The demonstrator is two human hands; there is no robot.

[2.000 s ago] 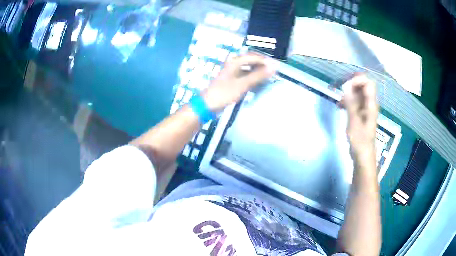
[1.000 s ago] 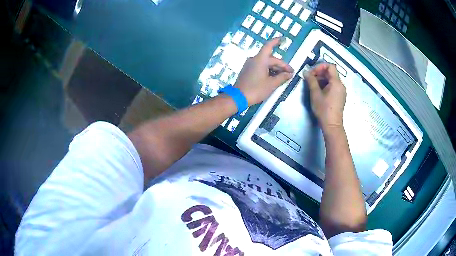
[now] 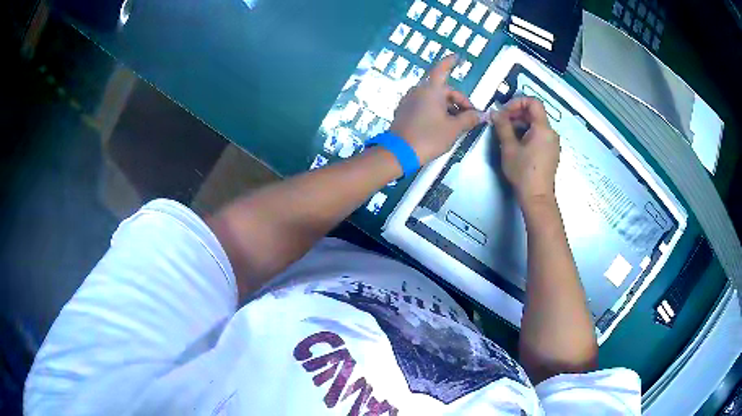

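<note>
A large grey-silver panel (image 3: 561,187) with a dark border lies on a white foam sheet (image 3: 397,231) on the green bench. A small white label (image 3: 617,270) is on its face near the right corner. My left hand (image 3: 435,114), with a blue wristband, is over the panel's upper left edge, thumb and forefinger pinched, one finger raised. My right hand (image 3: 529,146) is over the panel, its fingertips pinched and close to the left ones. A tiny pale piece (image 3: 486,116) shows between the fingertips of both hands; its shape is too small to tell.
Rows of small pale pads (image 3: 419,42) lie left of the panel. Black strip stock (image 3: 543,28) with white bars is above it, another black strip (image 3: 682,280) right of it. A ribbed grey rail (image 3: 651,122) runs along the far side, with a white-and-grey sheet (image 3: 639,65) on it.
Since two seconds ago, my hands have come together at the panel's upper left edge, and the view has shifted. Over the last second, the fingertips have drawn closer together.
</note>
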